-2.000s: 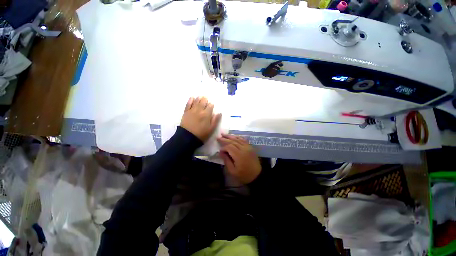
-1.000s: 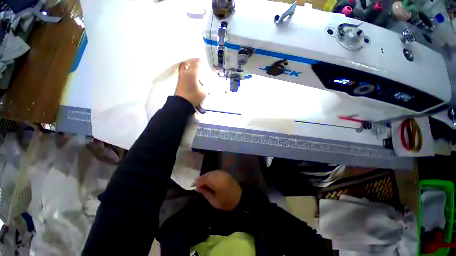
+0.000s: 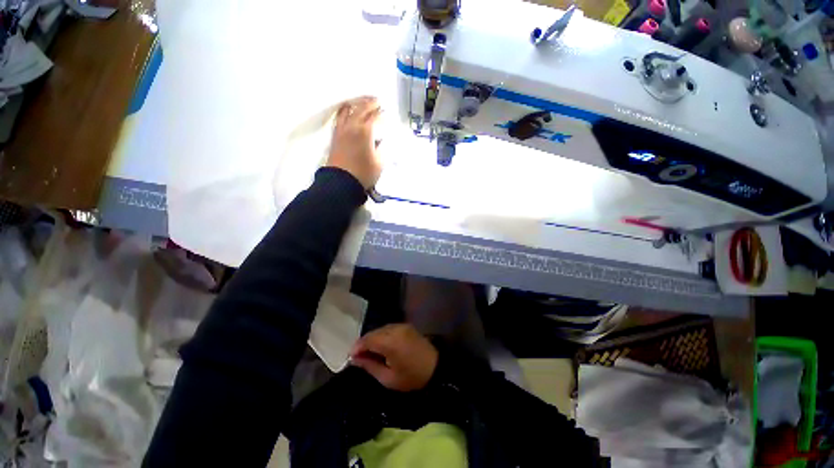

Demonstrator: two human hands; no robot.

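Note:
A white fabric piece (image 3: 339, 315) runs from the machine bed over the front edge towards my lap, partly hidden by my left forearm. My left hand (image 3: 357, 142) lies on its upper part on the bed, left of the needle; its fingers are partly lost in glare. My right hand (image 3: 398, 356) pinches the lower corner of the piece below the table edge. A large white panel (image 3: 215, 183) lies flat on the left, over the ruler strip. The presser foot (image 3: 445, 151) is to the right of my left hand, not touching the piece.
The white sewing machine head (image 3: 585, 87) spans the right. The ruler strip (image 3: 530, 263) follows the front edge. A card with red and yellow rings (image 3: 750, 259) is at right. Crumpled fabric (image 3: 119, 366) lies lower left, folded white pieces (image 3: 654, 411) lower right, beside a green-rimmed bin (image 3: 809, 393).
From two seconds ago, my left hand moved up and left beside the needle area. My right hand moved down off the bed with the fabric corner. Over the last second, both hands barely moved.

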